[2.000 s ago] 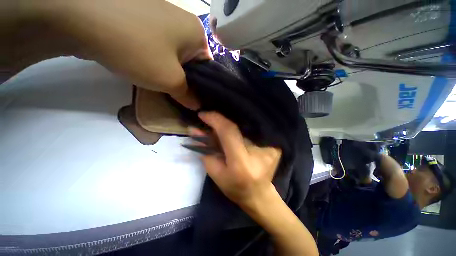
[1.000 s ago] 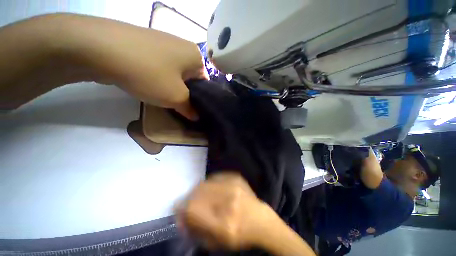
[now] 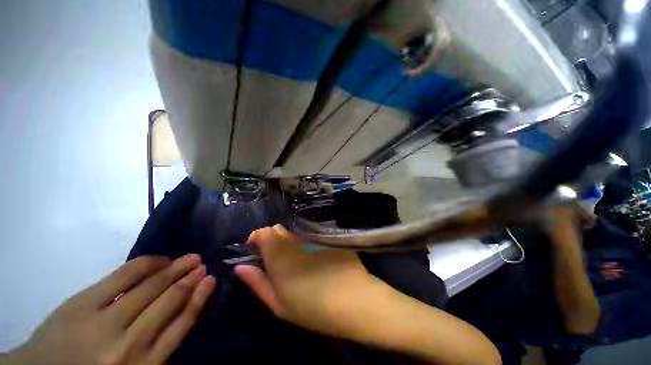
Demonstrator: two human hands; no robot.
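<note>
Black fabric (image 3: 214, 314) lies under the machine head and over the lower middle. My left hand (image 3: 135, 310) lies flat at the lower left, its fingers stretched out on the fabric and gripping nothing visible. My right hand (image 3: 300, 274) is to its right, below the needle area, pinching a slim metallic tool (image 3: 243, 255), possibly snips or tweezers, whose tips point left towards my left fingertips. The presser foot and needle are hard to make out in shadow and blur.
The white machine head (image 3: 200, 107) with a blue stripe fills the top, close above my right hand. A blurred curved bar (image 3: 428, 224) crosses in front of it. The white table (image 3: 64, 142) is at left. A person's arm (image 3: 574, 285) shows at right.
The view has moved closer to the machine head. My left hand has left the needle area and lies flat at the lower left. My right hand has come up beside the needle area with the tool.
</note>
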